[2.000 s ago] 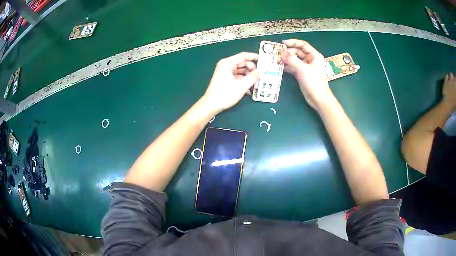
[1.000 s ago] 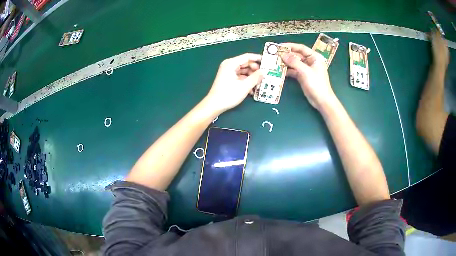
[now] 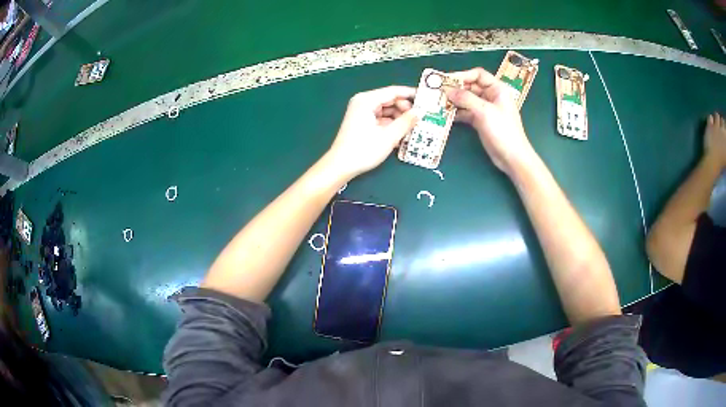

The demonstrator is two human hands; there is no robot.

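A handset housing (image 3: 429, 119) with tan edges, a green patch and white pads is held above the green surface, its round part with a pale ring at the far end. My left hand (image 3: 372, 127) grips its left edge. My right hand (image 3: 489, 111) holds its upper right side, with thumb and fingers near the round part. Some fingertips are hidden behind the housing. A second housing (image 3: 517, 78) lies just beyond my right hand, partly covered by it. A third housing (image 3: 571, 103) lies to its right.
A smartphone (image 3: 356, 270) lies near me. Thin white rings (image 3: 172, 193) and curved scraps (image 3: 426, 197) lie loose. A dark heap (image 3: 57, 262) is at far left. A pale strip (image 3: 318, 67) runs beyond my hands. Another person's arm (image 3: 685, 207) is at right.
The held housing has tilted slightly, its near end shifting left. Compared with the earliest frame, two housings lie by my right hand instead of one. The far-left housing beyond the strip has moved left.
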